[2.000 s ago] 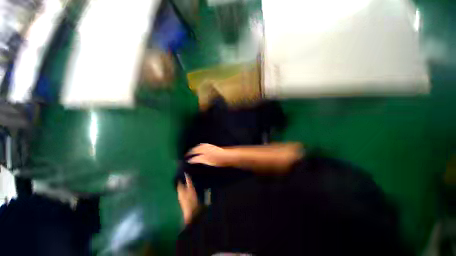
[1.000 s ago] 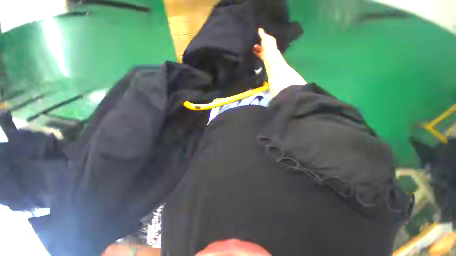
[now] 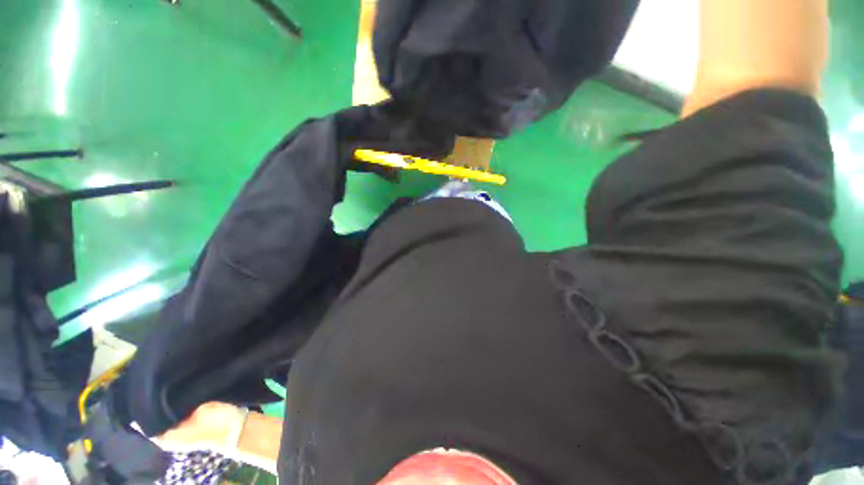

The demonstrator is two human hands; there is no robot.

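Dark garment pieces [image 3: 256, 237] stretch from a heap at the top centre [image 3: 493, 57] down to the lower left. The heap lies over a yellow-framed stand [image 3: 431, 167] with a tan board, just in front of my body. My left hand [image 3: 204, 424] is at the lower left, against the end of the dark cloth, with its fingers partly hidden by it; the cloth is bunched at the hand. My right forearm reaches up at the top right; my right hand is cut off by the top edge.
Glossy green floor [image 3: 189, 85] surrounds the stand. More dark cloth [image 3: 33, 284] hangs at the left edge, near another yellow frame part [image 3: 99, 379]. Dark legs [image 3: 118, 188] stand at the left. A white tabletop [image 3: 668, 43] is at the upper right, partly behind my arm.
My right hand was on the heap and has moved up out of view. My left hand has come into clearer view at the lower left. The long dark piece looks narrower and more stretched.
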